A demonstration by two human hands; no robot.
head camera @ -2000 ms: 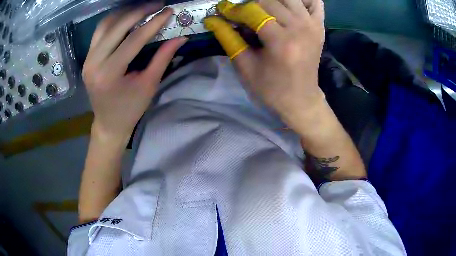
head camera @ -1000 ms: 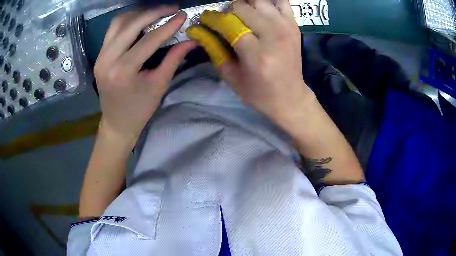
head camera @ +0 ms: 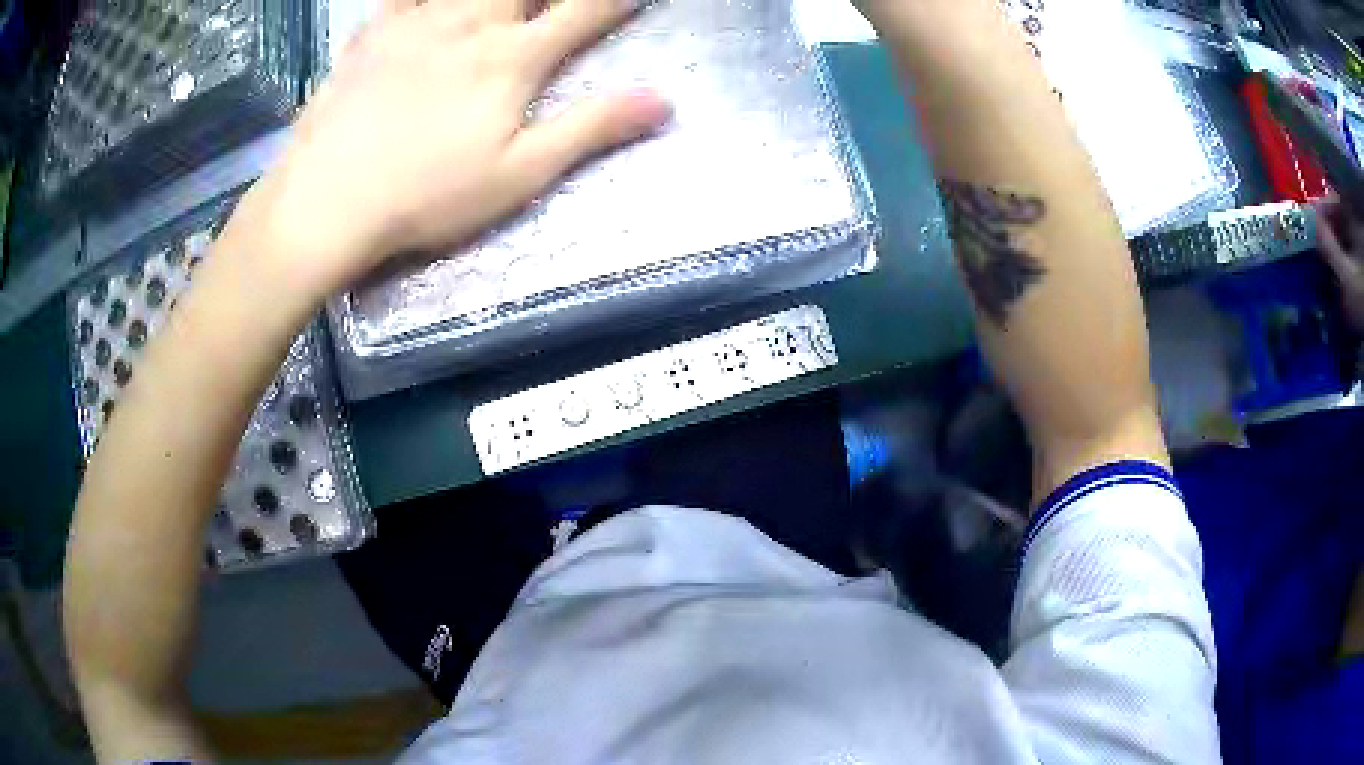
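A white strip board lies on the green bench at its near edge, with a row of round positions, some with dark dots. Behind it stands a thick tray stack with a bright, glossy top. My left hand is over the left part of the stack, thumb stretched out and fingers reaching to the top edge; nothing shows in it. My right forearm reaches forward past the stack's right side; my right hand is out of the picture beyond the top edge.
A blister tray with dark discs lies at the left, partly under my left forearm. More stacked trays stand at the back left. At the right are white sheets or trays, a red bin and another person's hand.
The view has shifted to show more bench. My hands have left the strip board, which now lies on the bench. My left hand is over the stack; my right hand has gone out of view.
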